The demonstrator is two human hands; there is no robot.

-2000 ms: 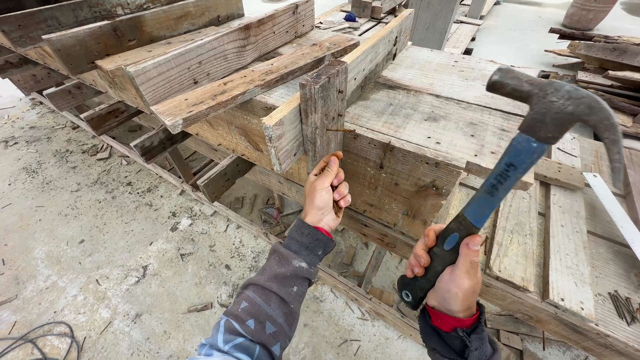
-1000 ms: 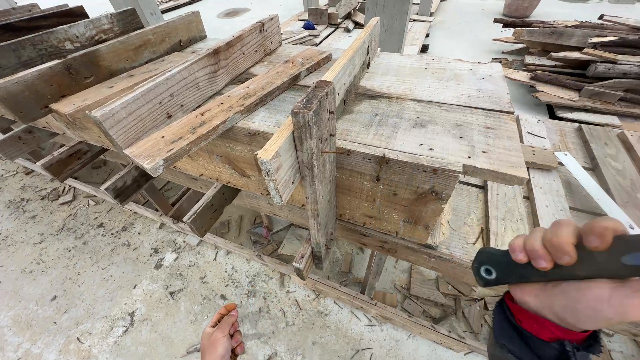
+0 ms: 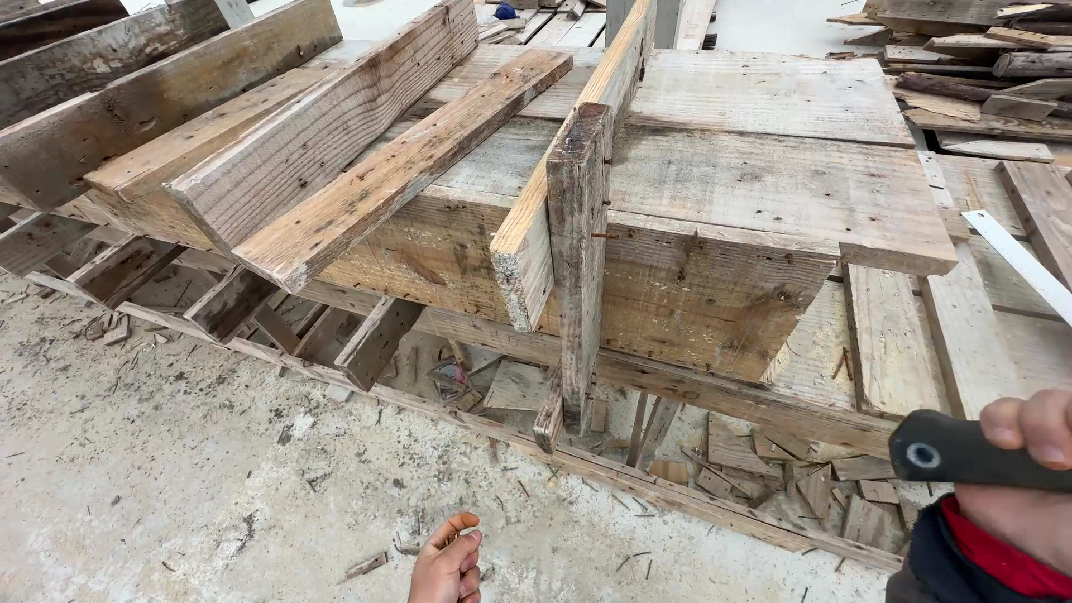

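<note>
My right hand (image 3: 1026,469), at the lower right edge, is closed around the dark rubber grip of a hammer (image 3: 946,452); the hammer's head is outside the view. My left hand (image 3: 450,561) is low in the middle, above the floor, fingers curled around something small, perhaps nails, that I cannot make out clearly. Between and beyond the hands, a weathered upright board (image 3: 578,251) stands against the end of a lighter plank (image 3: 526,268). A rusty nail (image 3: 605,235) sticks out of the upright board's right side.
Old boards (image 3: 335,126) lie tilted across the wooden stack at left. Wide planks (image 3: 770,176) form its top at right. A metal strip (image 3: 1017,260), perhaps a saw blade, lies at the right. Scrap wood (image 3: 737,452) litters the floor under the frame; more wood (image 3: 980,75) is piled behind.
Two seconds ago my left hand was at the upright board and the hammer was raised in full view. Since then, my left hand has moved down away from the board, and the hammer has shifted right, mostly out of view.
</note>
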